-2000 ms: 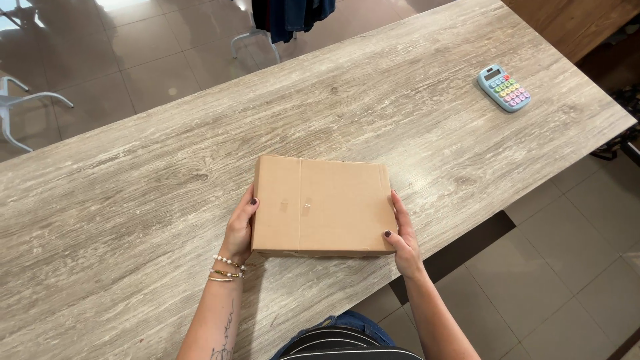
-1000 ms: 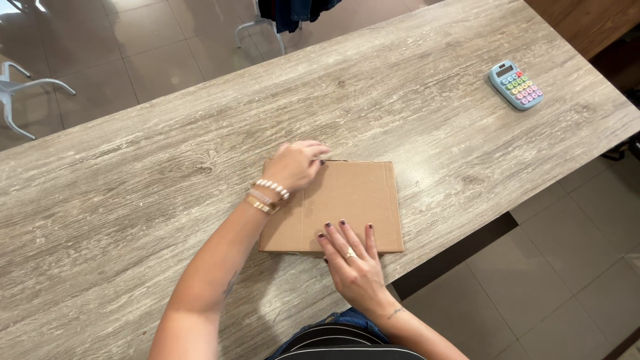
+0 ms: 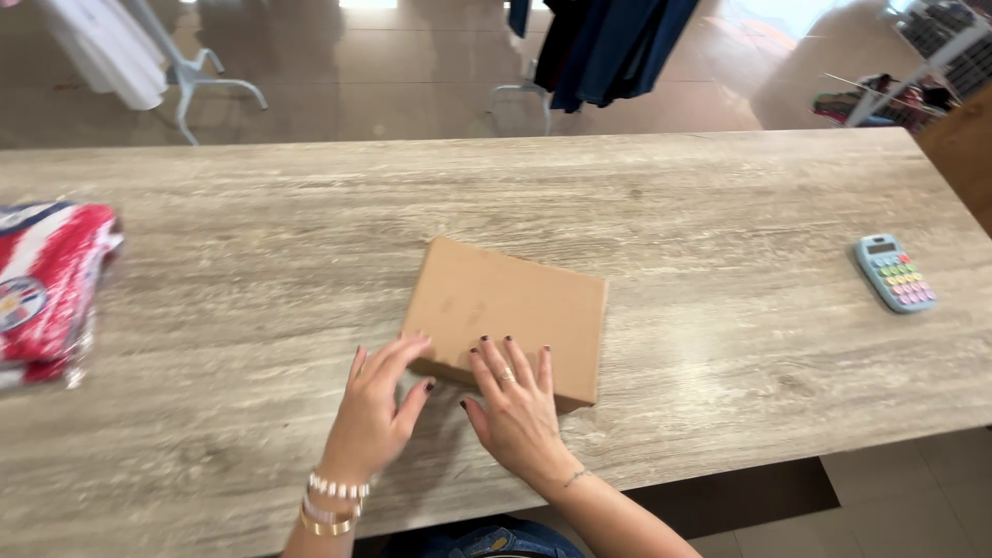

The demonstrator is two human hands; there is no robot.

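A brown cardboard box lies closed and slightly turned on the wood-grain tabletop. My right hand, with a ring on it, rests on the near part of the box's top, its fingers spread. At the box's near left corner is my left hand, fingers apart and curved; whether its fingertips touch the cardboard cannot be told. Bracelets circle the left wrist.
A red, white and blue garment in clear plastic lies at the left. A light blue calculator sits at the right. Beyond the far edge stand racks with hanging dark clothes and a white garment.
My left hand has come from the box's far edge to its near left corner. The box has turned on the table. The view has swung left, and the bagged garment now shows.
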